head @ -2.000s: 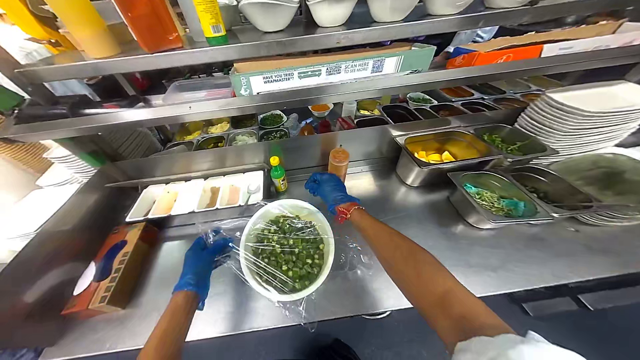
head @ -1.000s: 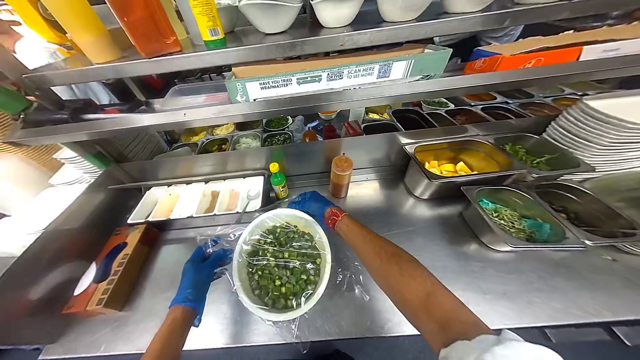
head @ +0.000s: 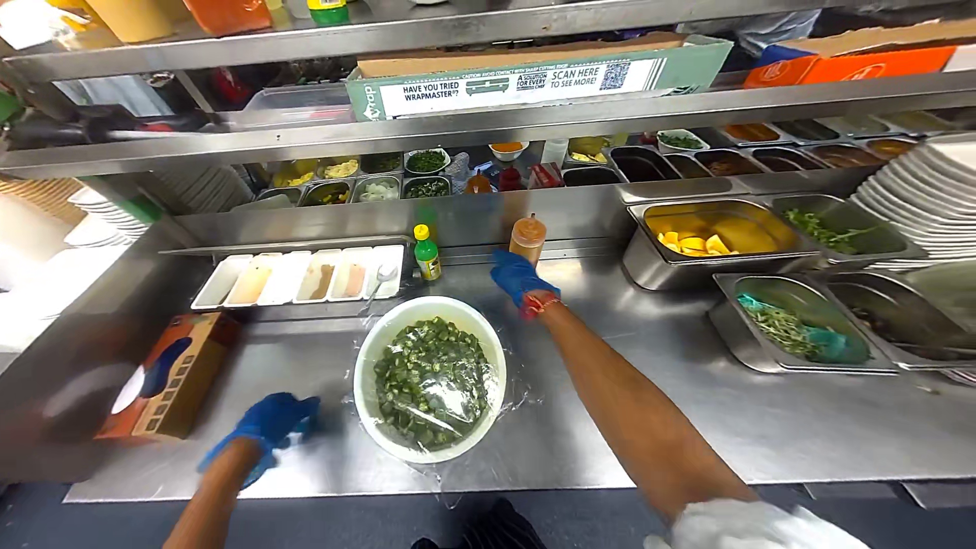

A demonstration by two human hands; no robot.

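A white bowl [head: 494,381] of chopped green vegetables [head: 435,381] stands on the steel counter, with clear cling film stretched over it and loose film edges around its base. My left hand [head: 267,431], in a blue glove, is left of the bowl, blurred and apart from it; its fingers cannot be made out well. My right hand [head: 522,278], also blue-gloved, is beyond the bowl's upper right, next to a squeeze bottle of orange-brown sauce [head: 528,238]; whether it touches the bottle cannot be told. A green bottle with a yellow cap [head: 427,255] stands behind the bowl.
A tray of white tubs [head: 316,278] lies at the back left, a cardboard box [head: 179,377] at the left. Steel pans [head: 686,271] and stacked white plates [head: 923,198] occupy the right. A steel shelf [head: 457,126] carrying a green carton [head: 541,80] crosses above the counter.
My left hand has moved left and away from the bowl. My right hand has left the bowl's rim and is now near the sauce bottle. The film lies over the bowl throughout.
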